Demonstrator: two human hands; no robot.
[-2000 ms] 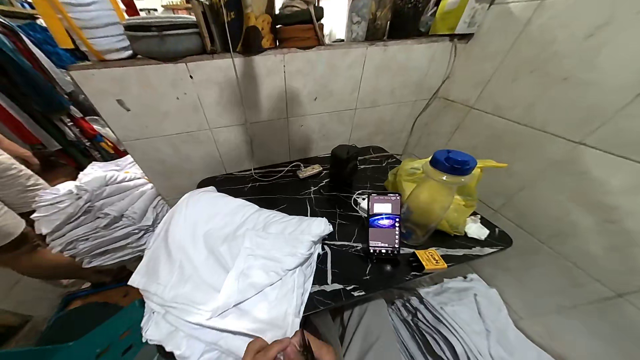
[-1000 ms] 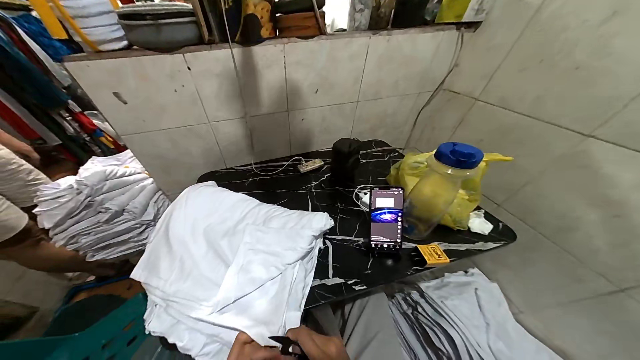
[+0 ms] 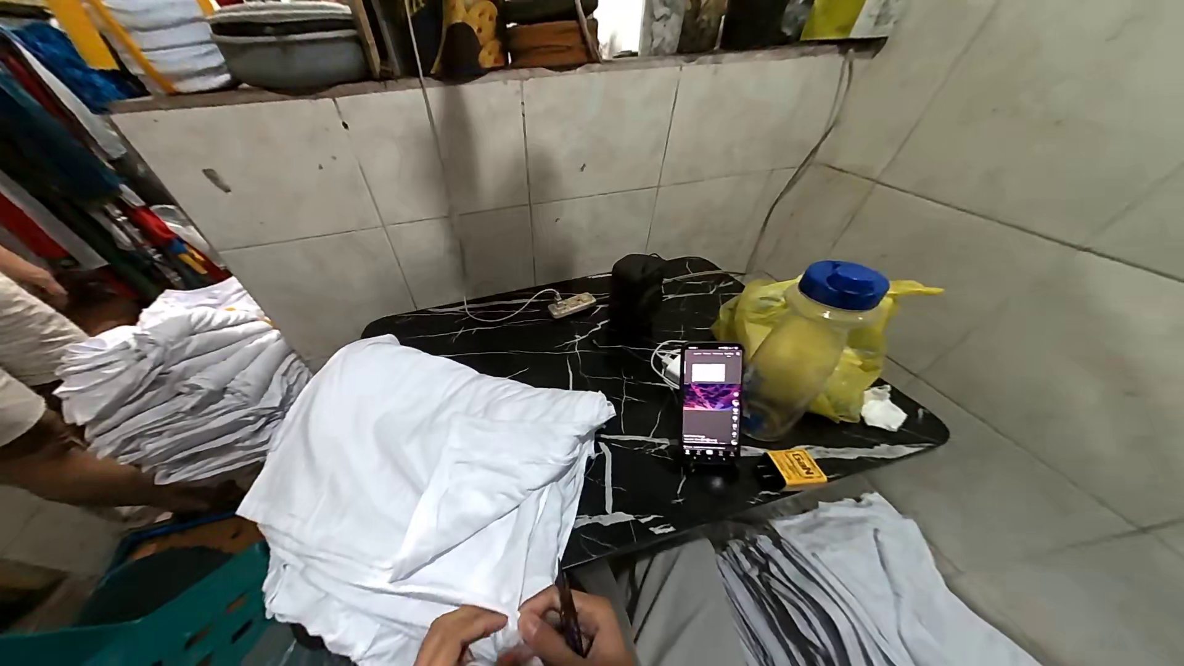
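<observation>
A pile of white cloth garments (image 3: 416,481) lies over the left part of a black marble-patterned table (image 3: 638,546) and hangs past its front edge. At that lower edge my left hand (image 3: 462,636) pinches the white fabric. Close beside it on the right, my right hand (image 3: 578,634) holds a slim dark tool (image 3: 568,615), whose kind I cannot tell, with its fingertips at the cloth. Part of both hands is cut off by the frame's bottom. Across my lap, to the right, more light fabric (image 3: 869,573) is spread.
A lit smartphone (image 3: 711,402) stands upright near a blue-lidded plastic jar (image 3: 805,351), a yellow bag (image 3: 856,379) and a small yellow box (image 3: 797,468). Behind are a black cylinder (image 3: 635,296) and a power strip (image 3: 572,305). At left, another person's arms (image 3: 102,476) touch stacked white garments (image 3: 185,379) near a green crate (image 3: 203,610).
The dark tool, earlier held more level between my hands, now points upward in my right hand. The picture on the phone's screen has changed. The white pile on the table lies as before.
</observation>
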